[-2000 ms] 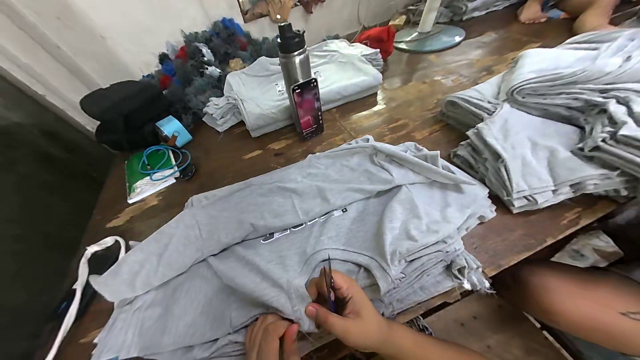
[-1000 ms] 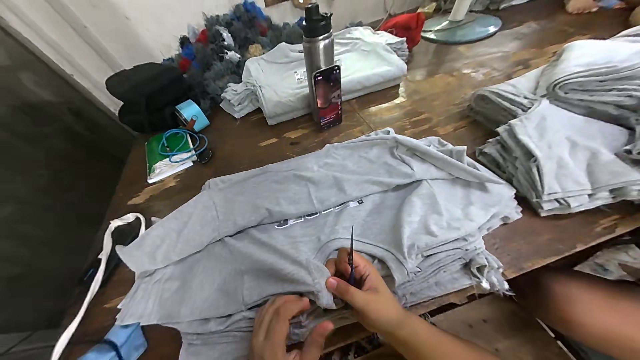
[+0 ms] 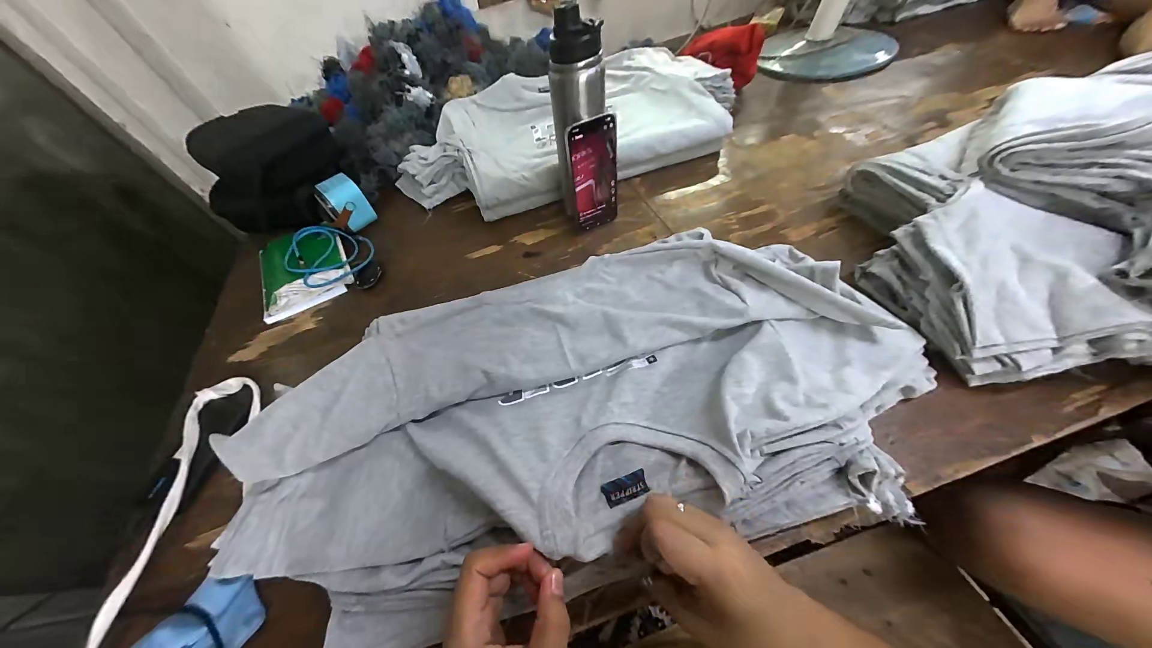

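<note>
A grey T-shirt (image 3: 504,351) lies on top of a stack of grey shirts near the table's front edge, with lettering across its chest and a dark neck label (image 3: 625,488) inside the round collar. At the collar's lower left edge is my left hand (image 3: 508,594), its thumb and forefinger bent towards each other; whether they pinch cloth or thread cannot be seen. My right hand (image 3: 706,567) rests by the collar just below the label, fingers curled, and what is inside them is hidden. No scissor blades show now.
Folded grey cloth (image 3: 1026,288) is piled on the right. Behind the shirt, a phone (image 3: 592,171) leans on a steel bottle (image 3: 576,90) before folded shirts (image 3: 666,117). A green packet (image 3: 301,270) and black bag (image 3: 261,162) lie left. A person's bare limb (image 3: 1053,558) is at lower right.
The thin dark blades that stood up from my right hand in the earlier frames no longer show. My right hand has turned over, and the neck label is now visible.
</note>
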